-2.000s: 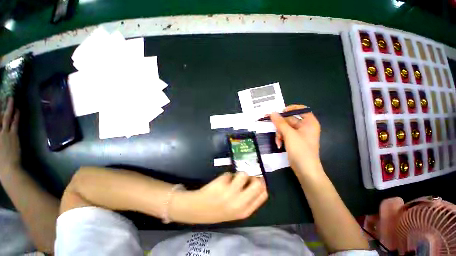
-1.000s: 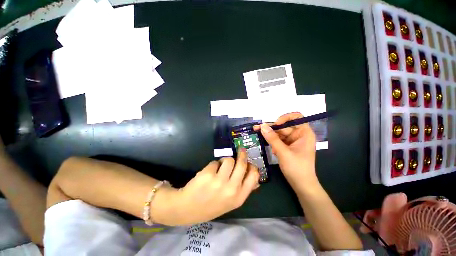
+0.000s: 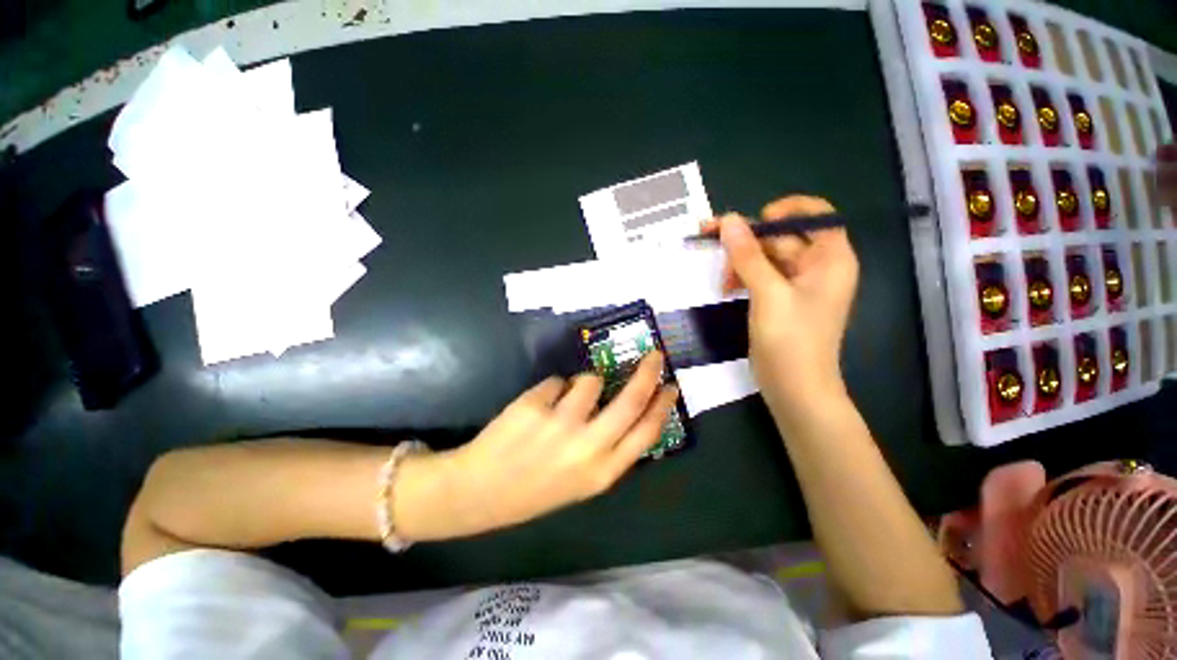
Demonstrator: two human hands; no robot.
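Note:
The open-backed phone unit (image 3: 602, 338) lies on the dark bench mat, its green board showing. My left hand (image 3: 555, 438) rests over its lower part with the fingertips on it. My right hand (image 3: 794, 290) holds the black tweezers (image 3: 807, 224), their tip at the lower right part of the sticker sheet (image 3: 620, 222). The sheet overlaps a white backing strip (image 3: 555, 289). A dark glossy film (image 3: 716, 334) and another white strip (image 3: 720, 386) lie below it. Any small piece at the tweezer tip is too small to tell.
A fanned pile of spare sheets (image 3: 258, 219) and a dark smartphone (image 3: 97, 310) lie at the left. The foam parts tray (image 3: 953, 258) with red-and-black modules stands at the right. A pink fan (image 3: 1110, 554) is at the lower right. Part of another hand shows at the right edge.
My right hand and the tweezers have moved up and away from the phone unit to the sticker sheet. My left hand stays on the phone unit. The camera view has shifted.

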